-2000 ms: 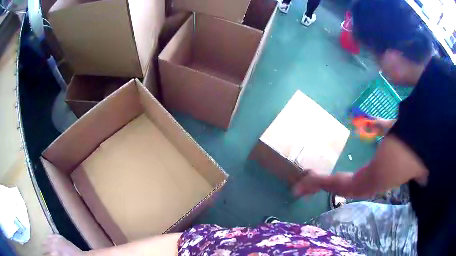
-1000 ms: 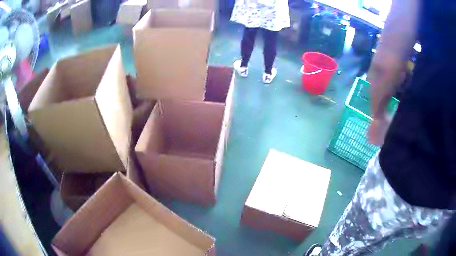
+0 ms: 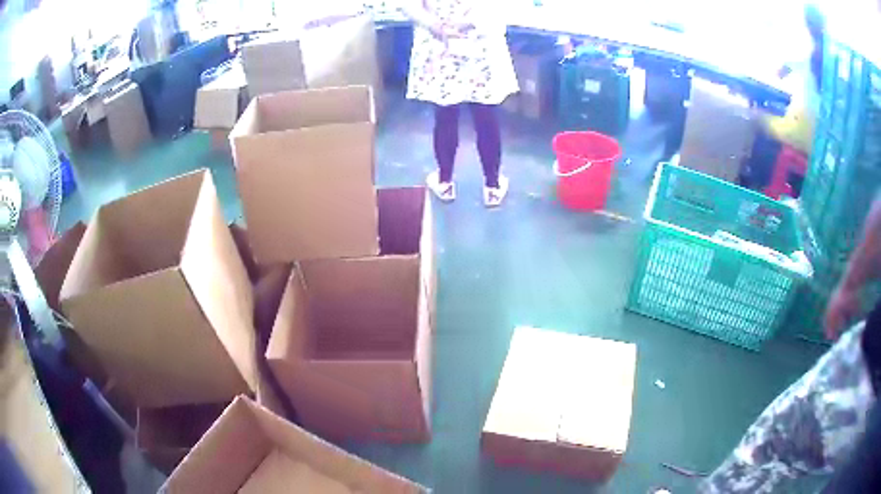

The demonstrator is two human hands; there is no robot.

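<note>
Neither of my hands is in the picture. Nearest in front of me is an open carton point(image 3: 319, 460), cut off by the bottom edge, with part of its inner floor showing. A low closed carton point(image 3: 562, 391) sits on the green floor to its right, flaps shut, with a short seam mark at its front edge. Tall open empty cartons point(image 3: 155, 289) are piled at the left; one is tilted, and another point(image 3: 307, 198) stands on top of the pile.
A green slatted crate point(image 3: 710, 280) and a red bucket point(image 3: 585, 172) stand on the floor at the right. A person point(image 3: 464, 87) stands at the back. Another person's patterned trousers point(image 3: 802, 425) show at the right edge. A fan point(image 3: 29, 169) is at the left.
The view has tilted up, so the cartons sit lower in the picture and my arm has left it. The dark-shirted person has moved toward the right edge, away from the closed carton.
</note>
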